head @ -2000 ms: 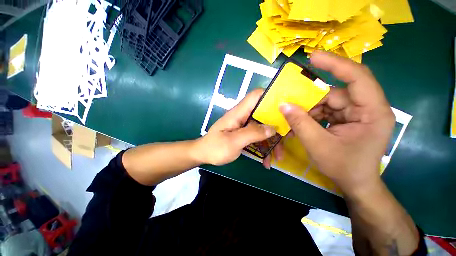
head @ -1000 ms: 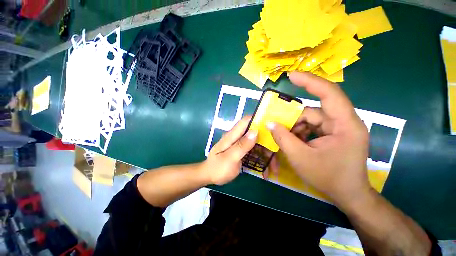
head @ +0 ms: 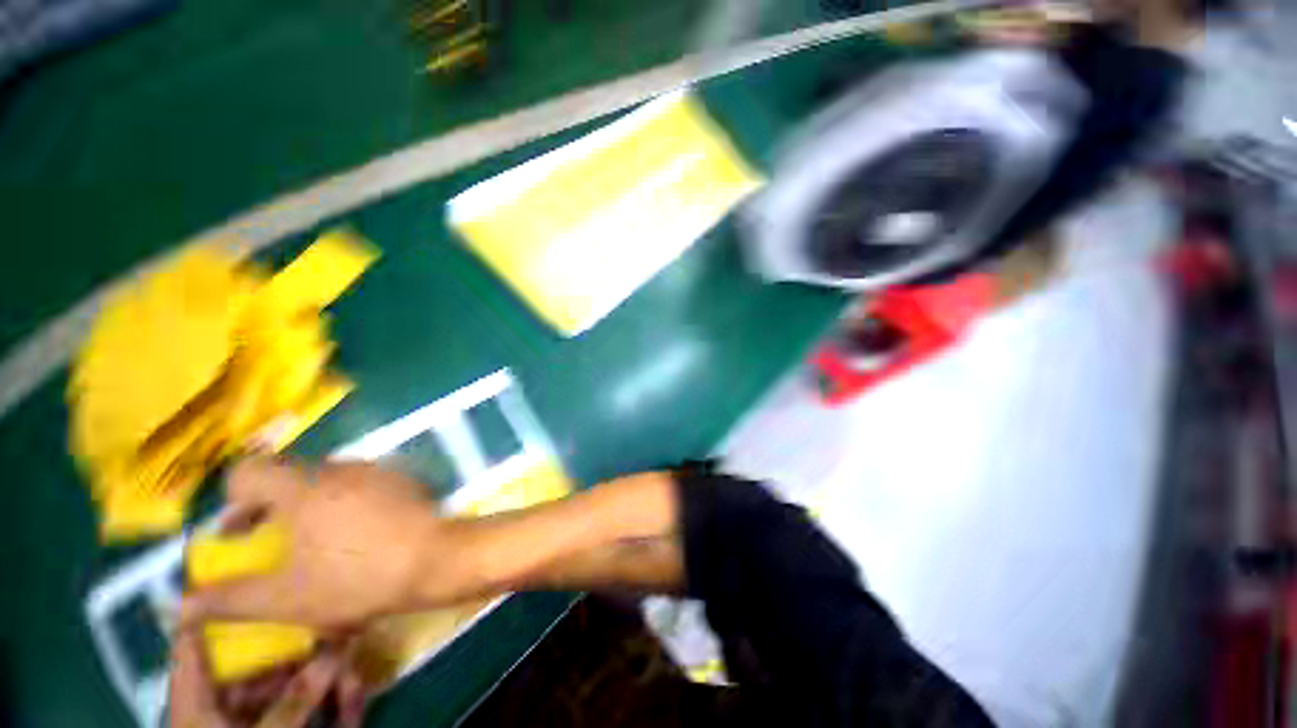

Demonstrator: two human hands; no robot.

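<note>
The black frame with a yellow piece on it [head: 242, 597] is at the lower left, blurred, its yellow face up. My left hand [head: 270, 697] is cut off by the bottom edge; its fingers hold the frame from below. My right hand [head: 349, 548] lies over the frame, its fingers on the yellow piece and largely covering it. Beneath my hands lies the white-edged sticker sheet [head: 545, 486], with empty windows along its far side and yellow along its near side.
A heap of loose yellow pieces [head: 164, 356] lies behind my hands at left. A stack of yellow sheets [head: 612, 213] lies farther right. Beyond it are a grey fan [head: 910, 178] and a red tray [head: 903, 334]. A pale rail [head: 569, 121] runs along the far side.
The view has swung right, so the fan, red tray and whole sheet stack now show, while the black frame heap and white lattices have left it. My hands still hold the frame, now at lower left.
</note>
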